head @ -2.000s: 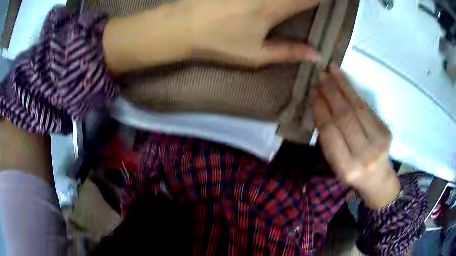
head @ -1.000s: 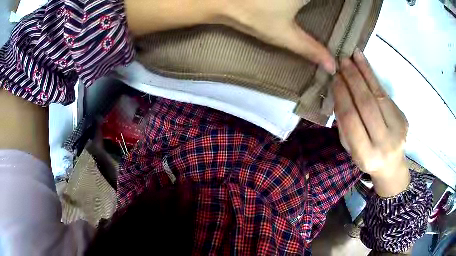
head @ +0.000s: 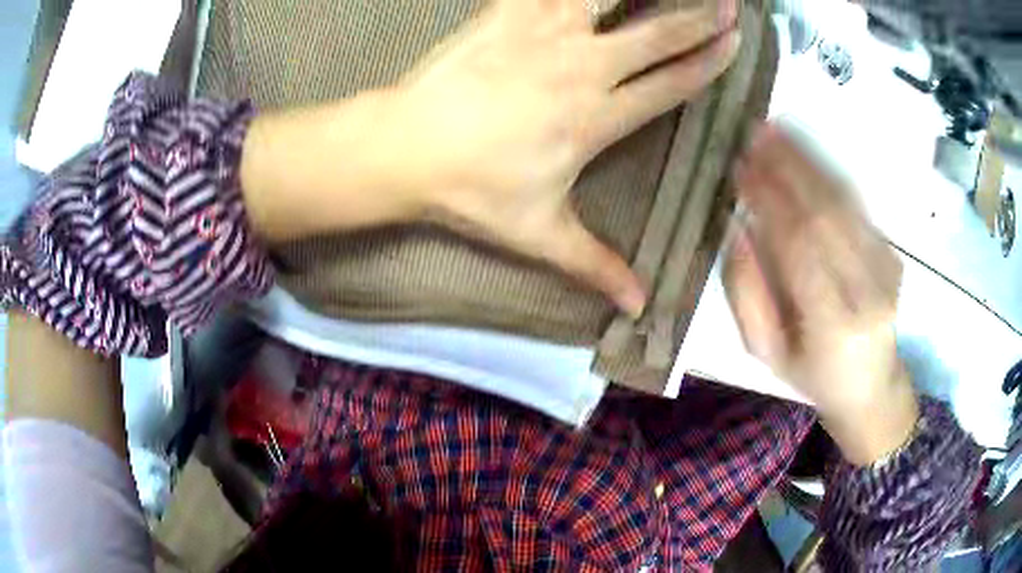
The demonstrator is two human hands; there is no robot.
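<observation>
The brown ribbed panel [head: 448, 274] lies on the white table, its near edge at the lap. A narrow brown band with a zipper line [head: 686, 190] runs lengthwise along its right side. A white layer [head: 448, 356] shows beneath the near edge. My left hand [head: 527, 123] lies flat on the panel, fingers spread, with fingertips and thumb on the band; it grips nothing. My right hand [head: 809, 257] is motion-blurred at the band's right edge; whether its fingers hold the edge is unclear.
The white machine table [head: 953, 325] extends right, with small metal parts [head: 835, 58] at the upper right. A checked apron [head: 504, 481] covers the lap. A red object [head: 260, 403] and a tan piece [head: 202, 509] lie low at the left.
The panel and band shifted towards the lap compared with one second ago. My left hand moved down with them and its fingers spread. My right hand came away from my left thumb and is blurred.
</observation>
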